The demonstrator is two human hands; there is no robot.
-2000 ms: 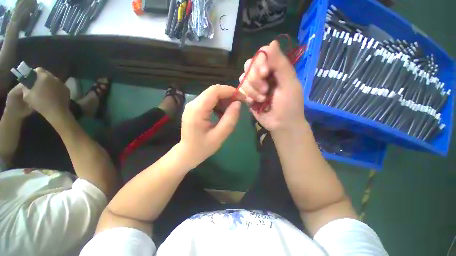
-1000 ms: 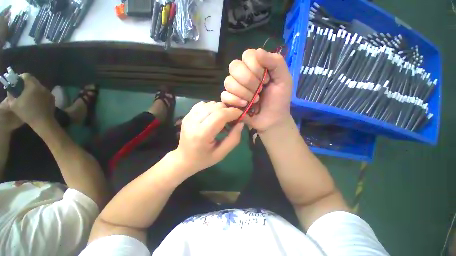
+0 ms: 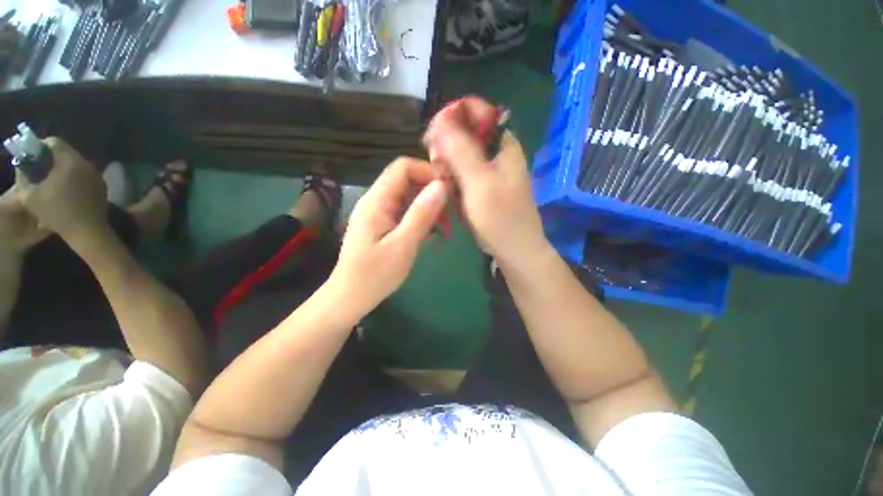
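The red lead wire (image 3: 490, 124) is bunched in my hands above my lap; its red strands show at the top of my right hand, with a small bit below near the left fingertips. My right hand (image 3: 481, 170) is closed around the wire and its fingers are blurred. My left hand (image 3: 389, 225) touches the right at the fingertips, with thumb and index pinched on the lower part of the wire. Most of the bundle is hidden by the fingers.
A blue crate (image 3: 712, 232) with rows of black rods with white ends stands at right above another blue crate (image 3: 712, 291). The white table (image 3: 242, 60) holds clear bags, black parts and an orange part. A neighbouring person sits at left holding a small bunch.
My right hand has moved up and left, and its fingers have shifted on the wire. The red strand that ran across the right palm no longer shows there. My left hand has risen slightly.
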